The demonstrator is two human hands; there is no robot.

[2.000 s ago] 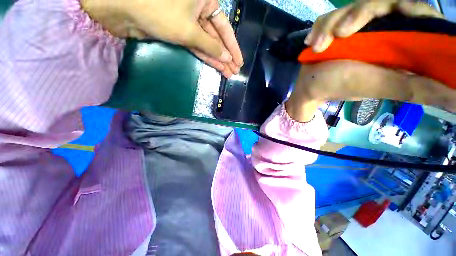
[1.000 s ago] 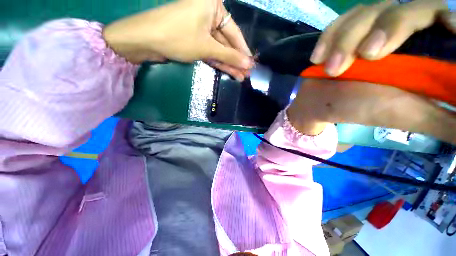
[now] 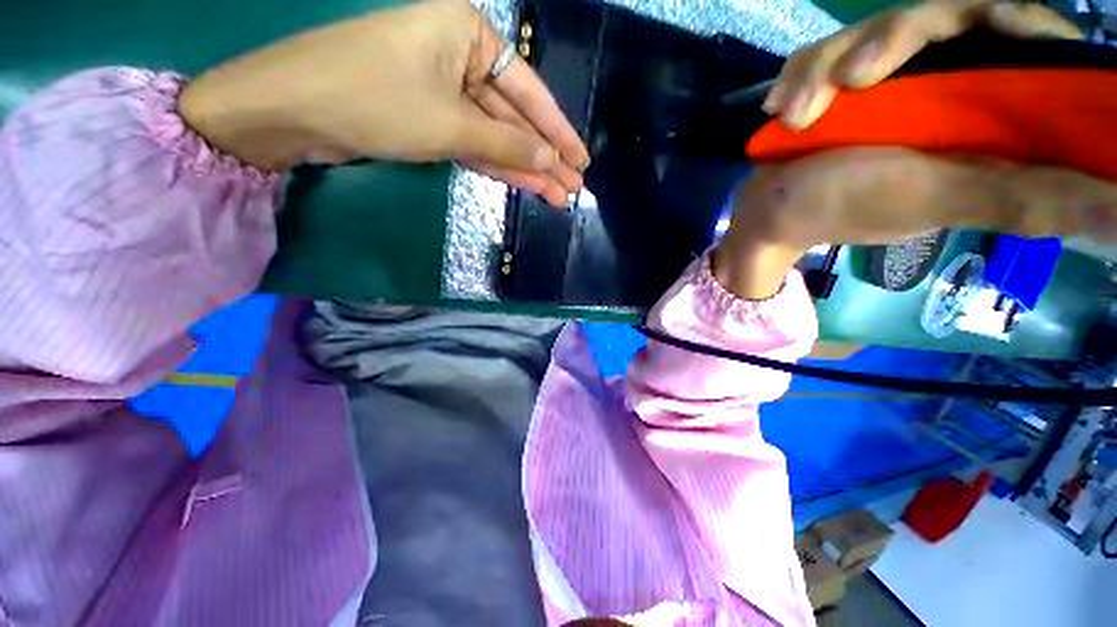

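A flat black panel unit (image 3: 637,233) lies on a silvery sheet (image 3: 472,233) on the green bench. My left hand (image 3: 490,123) is over the unit's left part, thumb and fingertips pinched together; a tiny bright speck shows at the tips, too small to identify. My right hand (image 3: 845,135) grips an orange-red and black electric screwdriver (image 3: 943,116). Its dark nose points left over the unit, and its tip is hard to make out against the black. Small gold-coloured fittings show along the unit's left edge.
Right of the unit are a round dish with grey speckled contents (image 3: 906,260), a clear round container (image 3: 953,294) and a blue object (image 3: 1019,270). A black cable (image 3: 857,382) crosses by my right sleeve. Cartons (image 3: 845,545) and a red object (image 3: 947,505) are at lower right.
Since one second ago, the screwdriver nose has drawn back right from my left fingertips, and the dish and blue object show again. My left hand remains pinched over the unit.
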